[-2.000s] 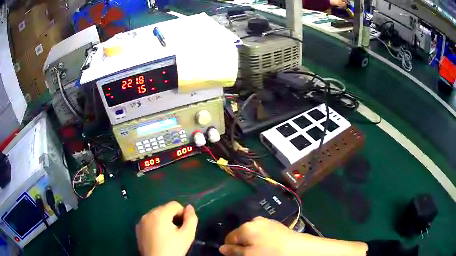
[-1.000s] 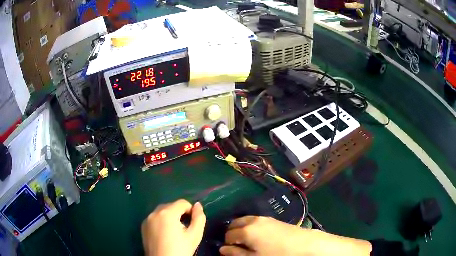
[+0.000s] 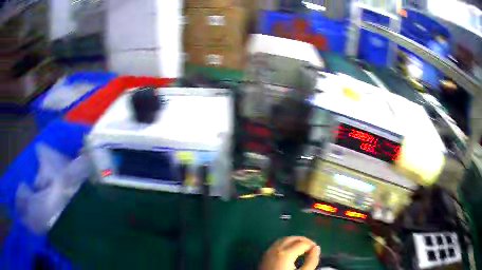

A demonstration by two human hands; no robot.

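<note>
The view is strongly blurred. My left hand (image 3: 289, 254) is at the bottom edge, cut off by it, with thumb and fingers curled towards each other; whether it holds anything cannot be told. My right hand is out of the picture. The AC power meter (image 3: 366, 143) with red digits stands on the cream electronic load (image 3: 343, 184), beyond my left hand to the right. The panel meter (image 3: 338, 211) glows red below the load. The white outlet strip (image 3: 437, 248) is at the lower right.
The white safety tester (image 3: 164, 126) stands at left with a black block (image 3: 146, 104) on top. A red bin (image 3: 105, 100) and a blue bin (image 3: 21, 163) with clear plastic bags are farther left. Wires and a circuit board (image 3: 251, 178) lie between tester and load.
The view has swung left, so the bench things sit farther right and the bins show. My right hand, the black box and the loose adapter at bench right have left the picture.
</note>
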